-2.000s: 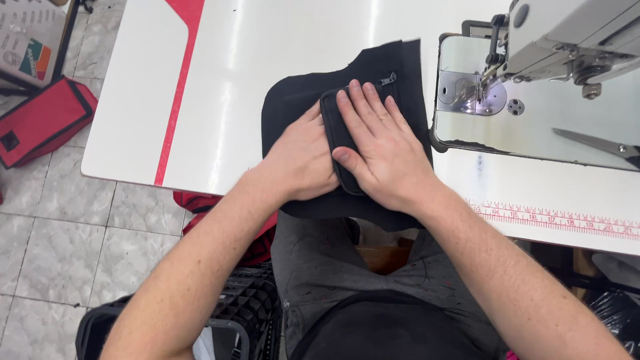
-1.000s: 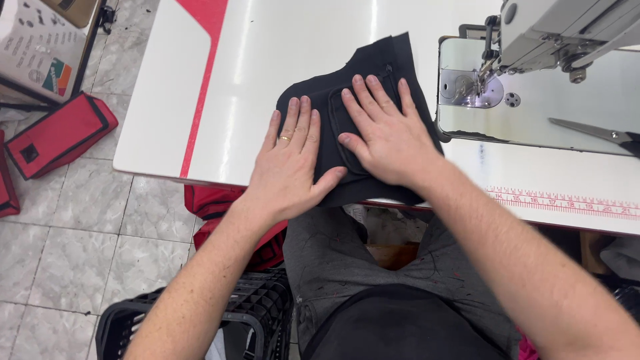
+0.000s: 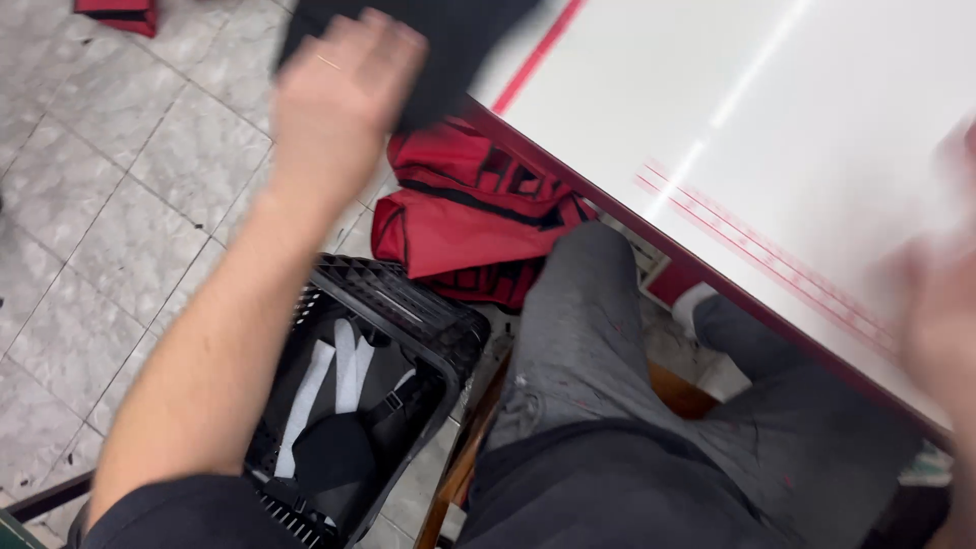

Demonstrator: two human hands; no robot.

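At the top left of the view, a blurred black fabric piece reaches past the table's left end, over the floor. My left hand, with a ring on one finger, is on it; the fingers lie across the fabric and their grip is blurred. The piece's zipper cannot be made out. Far to the right, my right hand is strongly blurred over the white table, cut by the frame's edge, so its fingers cannot be read.
Below the left forearm stands a black plastic basket holding black pieces and white strips. Red fabric bags lie between basket and table edge. Another red bag is on the tiled floor at top left. A printed red ruler runs along the table's front.
My left hand and the black piece have gone left, off the tabletop. My right hand has come away from the piece. The view has swung left and down; the sewing machine is out of sight.
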